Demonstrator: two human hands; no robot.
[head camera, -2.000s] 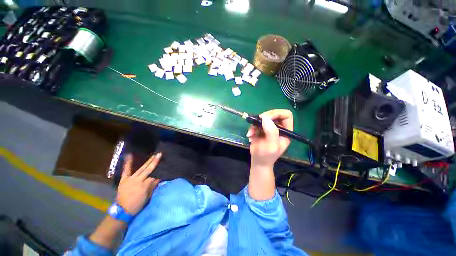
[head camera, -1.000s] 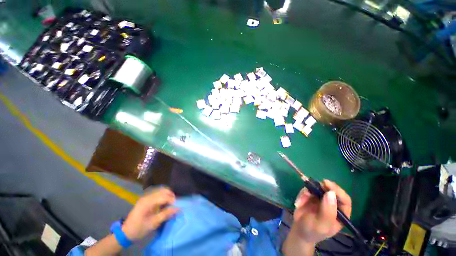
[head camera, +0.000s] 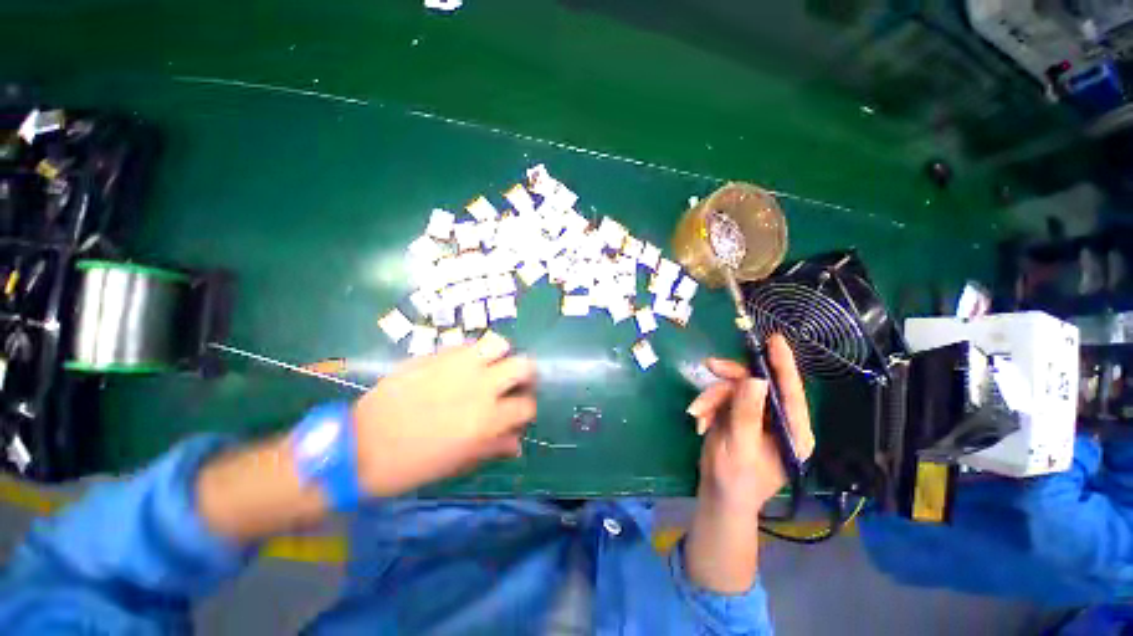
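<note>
My right hand (head camera: 752, 422) grips the black handle of the soldering iron (head camera: 760, 354). The iron's tip is at the mouth of the round yellow-brown tip cleaner pot (head camera: 765, 230), which has silvery scraps inside. My left hand (head camera: 441, 410), with a blue band on the wrist, is over the mat at the lower edge of the loose pile of white-silver battery cells (head camera: 472, 263). Its fingers are bent and partly hidden, so I cannot tell whether it holds a cell. Solder wire (head camera: 280, 363) runs from the spool (head camera: 131, 318) towards my left hand.
The round-grilled fume fan (head camera: 808, 326) stands right of the pot. A black station with a yellow label (head camera: 931, 490) and a white box (head camera: 1044, 391) are further right. The filled black compartment tray (head camera: 75, 224) is at the far left. An orange-brown sliver (head camera: 327, 367) lies by the wire.
My left hand has come up from below the bench edge to the battery pile. My right hand has moved the iron's tip from over the mat to the pot. The camera view has also shifted.
</note>
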